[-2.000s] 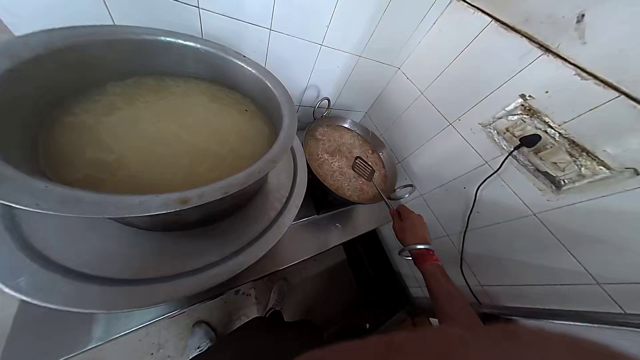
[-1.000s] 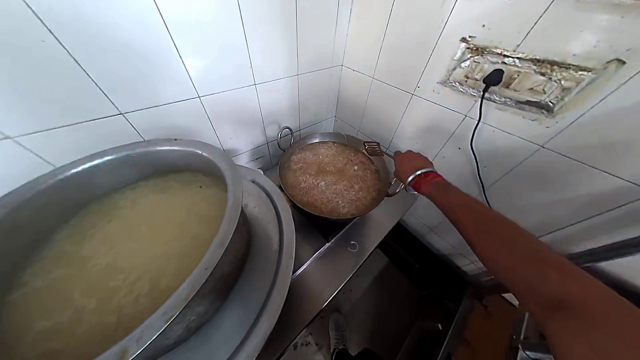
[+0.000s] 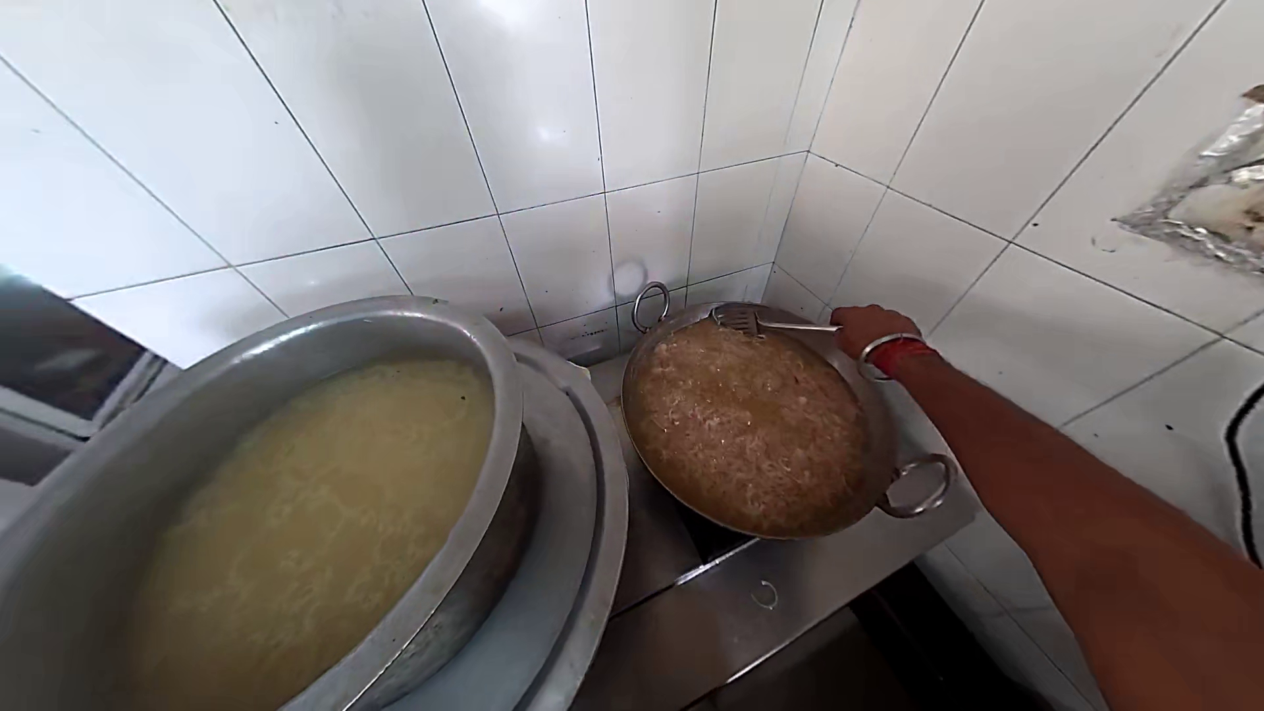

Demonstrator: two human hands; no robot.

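My right hand point(image 3: 873, 334), with a metal bangle and red thread at the wrist, grips the handle of a slotted metal turner point(image 3: 743, 321). The turner's head lies at the far rim of a round two-handled metal kadhai point(image 3: 881, 472), touching the food. Brownish shreds in bubbling oil point(image 3: 741, 425) fill the kadhai; they look like frying onions. To the left, a large metal pot point(image 3: 506, 395) holds cloudy yellowish liquid point(image 3: 326, 513). My left hand is out of view.
A wide metal tray or lid point(image 3: 602, 494) lies beneath the large pot. The kadhai stands on a stainless steel stove top point(image 3: 731, 612) in a white-tiled corner point(image 3: 652, 227). A black cable point(image 3: 1242, 464) hangs at the right, below a foil-edged wall fitting point(image 3: 1224, 202).
My right hand has moved from the kadhai's near right side to its far right side. The turner's head has gone from over the food to the far rim. The view has shifted.
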